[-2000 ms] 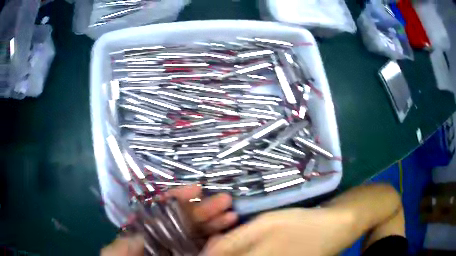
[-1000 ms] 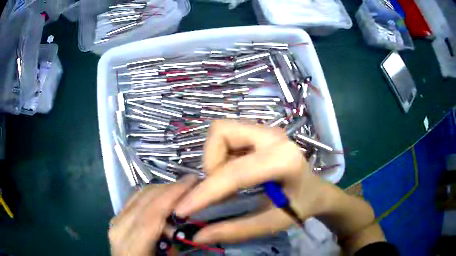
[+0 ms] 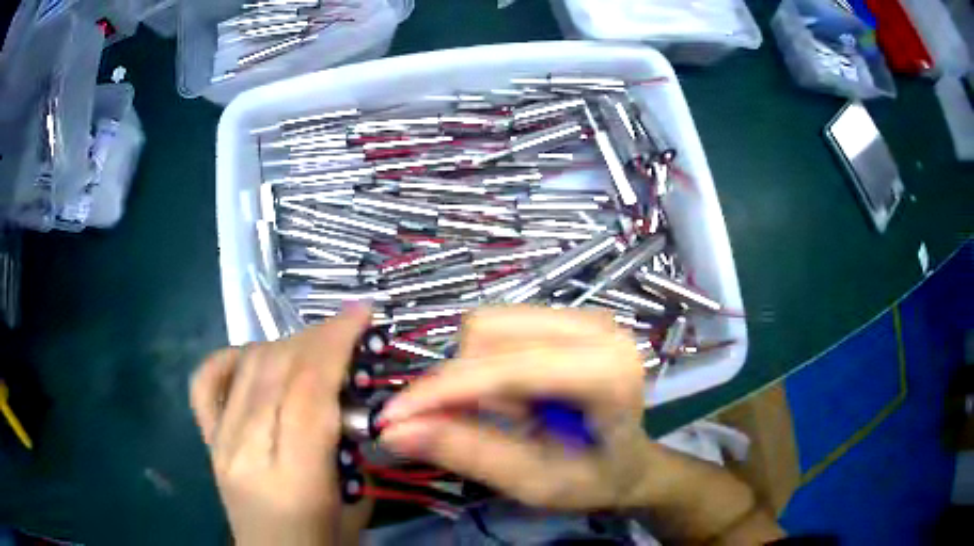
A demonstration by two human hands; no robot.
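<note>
My left hand (image 3: 280, 427) is closed around several silver cylinders, with their dark round end caps (image 3: 354, 487) and thin red and dark wires pointing right. My right hand (image 3: 545, 405) touches the left hand's bundle, its thumb and fingertip pinching at the end of one cylinder (image 3: 360, 422). A blue-handled tool (image 3: 564, 422) lies in my right hand; its tip is hidden. Behind the hands, the white parts bin (image 3: 481, 61) is full of silver cylinders (image 3: 427, 229) with red leads.
A clear box with cylinders (image 3: 203, 77) stands behind the bin at left, stacked clear boxes (image 3: 112, 160) at far left. A white-filled box (image 3: 657, 23) stands behind. A flat silver device (image 3: 863, 165) and a red object (image 3: 904, 37) are right. A yellow-tipped thing (image 3: 15, 414) is far left.
Since the earliest frame, the left hand's bundle has turned so its wired ends face right. The right hand has moved over to its ends and, since one second ago, pinches one end.
</note>
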